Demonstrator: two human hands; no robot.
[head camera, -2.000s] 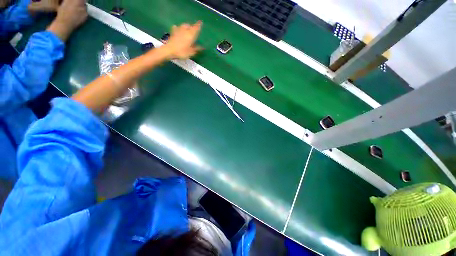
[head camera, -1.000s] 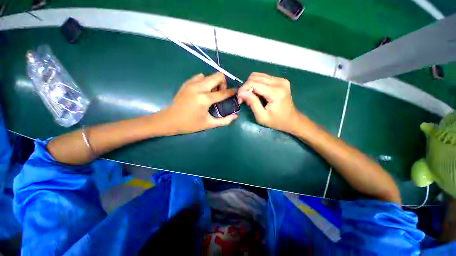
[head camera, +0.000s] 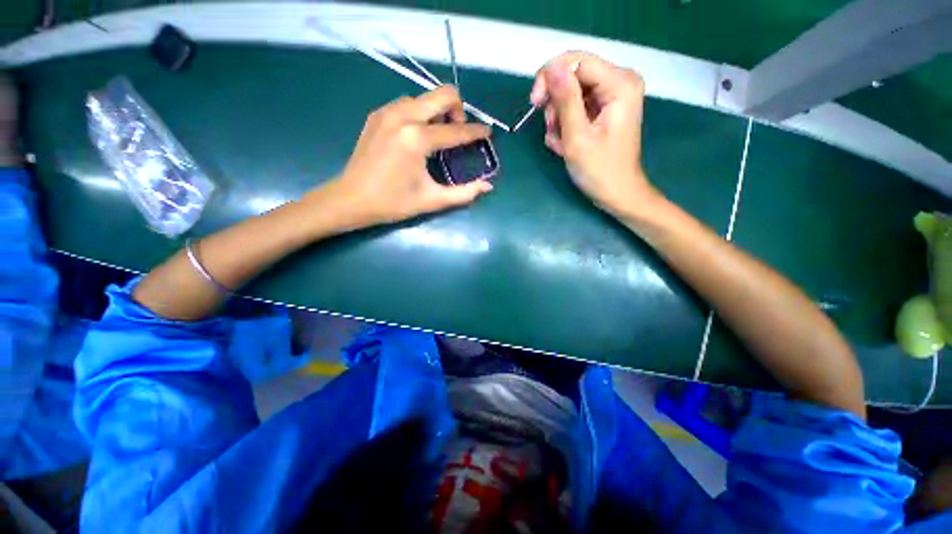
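Observation:
My left hand holds a smartwatch body between thumb and fingers, low over the green bench top. Its glossy dark face with a pale pinkish rim points up. My right hand is to the right of the watch body, apart from it. It pinches a thin fine stick tool, whose pale end slants down and left from the fingertips. Thin white strips lie across the white rail and bench edge, just behind the watch body.
A clear plastic bag lies at the left, with a small black block behind it. The white rail and grey upright stand beyond. Part of a lime-green fan is at the right edge. Another person's blue sleeve is at the left.
Two seconds ago an arm reached over the belt. One second ago both hands met at the watch body; now my right hand has moved away from it, up and right, with the stick.

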